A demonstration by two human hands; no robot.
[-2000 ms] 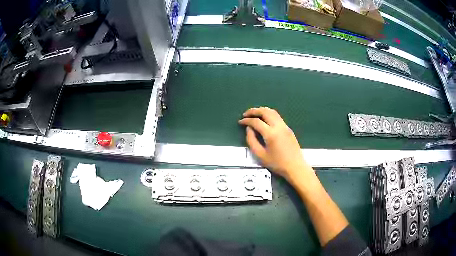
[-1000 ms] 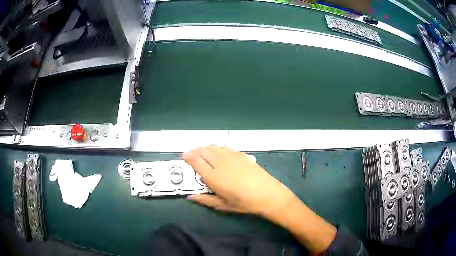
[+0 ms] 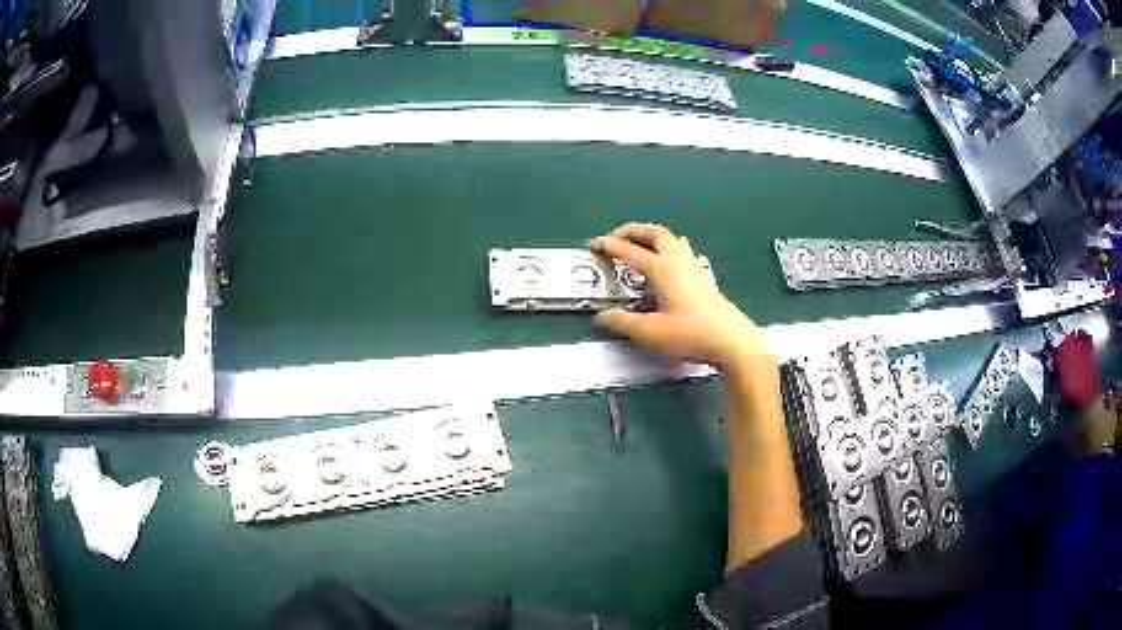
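Note:
My right hand (image 3: 689, 302) grips the right part of a four-ring metal plate (image 3: 537, 277) between thumb and fingers, over the green surface between the pale rails. The hand hides the plate's right end. Whether the plate touches the surface is unclear. More four-ring plates (image 3: 364, 465) lie in a small stack on the near bench, slightly tilted. A loose ring (image 3: 214, 463) touches or nearly touches their left end. My left hand is not in view.
Stacked plates (image 3: 849, 455) stand at right. A row of plates (image 3: 886, 261) runs toward the right station (image 3: 1027, 148). A far plate (image 3: 648, 80), white cloth (image 3: 108, 502), red button (image 3: 103, 380), small dark pin (image 3: 618, 420) and near rail (image 3: 443, 374) show. A neighbouring person's blue sleeve (image 3: 1058, 529) is at right.
My right hand has moved from the near stack across the near rail, with a plate in its grip. The near stack now lies at a slant. The view has shifted right.

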